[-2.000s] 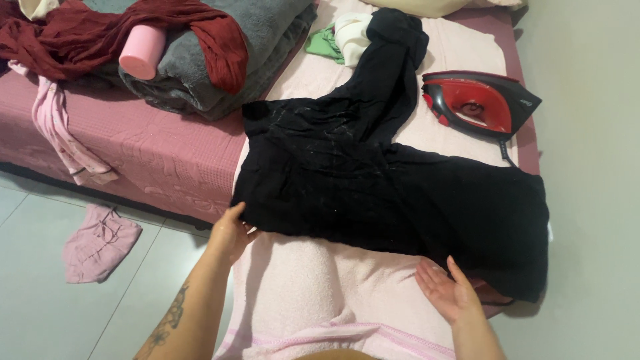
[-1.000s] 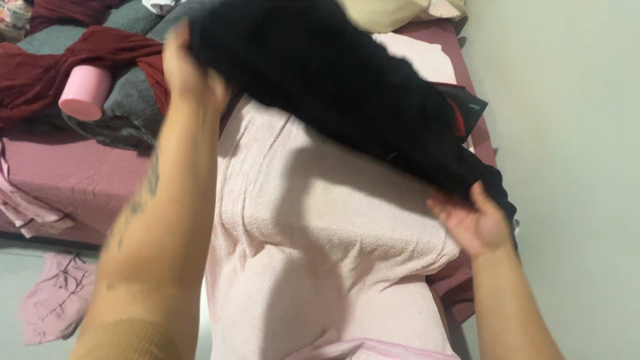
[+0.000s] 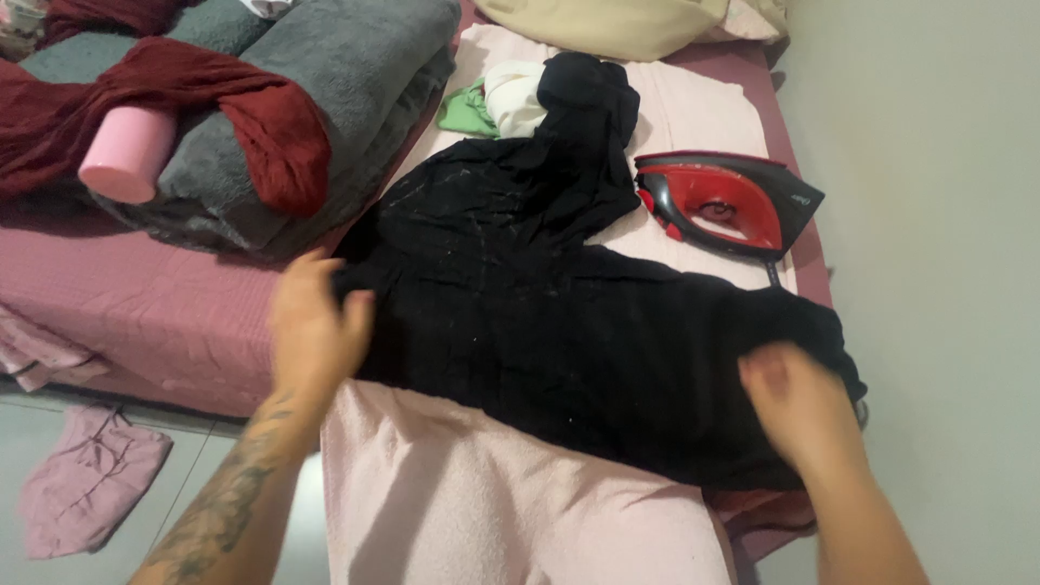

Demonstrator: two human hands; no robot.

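Observation:
A black cloth garment lies spread over a pale pink towel on the bed, its upper part bunched near a white cloth. My left hand is at the garment's left edge, thumb apart from the fingers; whether it touches the cloth is unclear. Over the right part of the garment is my right hand, blurred, its fingers bent and their hold hard to make out. Just beyond the garment on the right, a red and black clothes iron rests on its side on the pale cloth, its cord partly hidden.
A folded grey blanket with a dark red cloth and a pink cup-like container occupies the left. White and green cloths lie behind the garment. Pink clothing is on the tiled floor; a wall stands right.
One second ago both hands held the black garment raised above the towel, its left end high. Now it lies down across the towel, and my left hand is lower.

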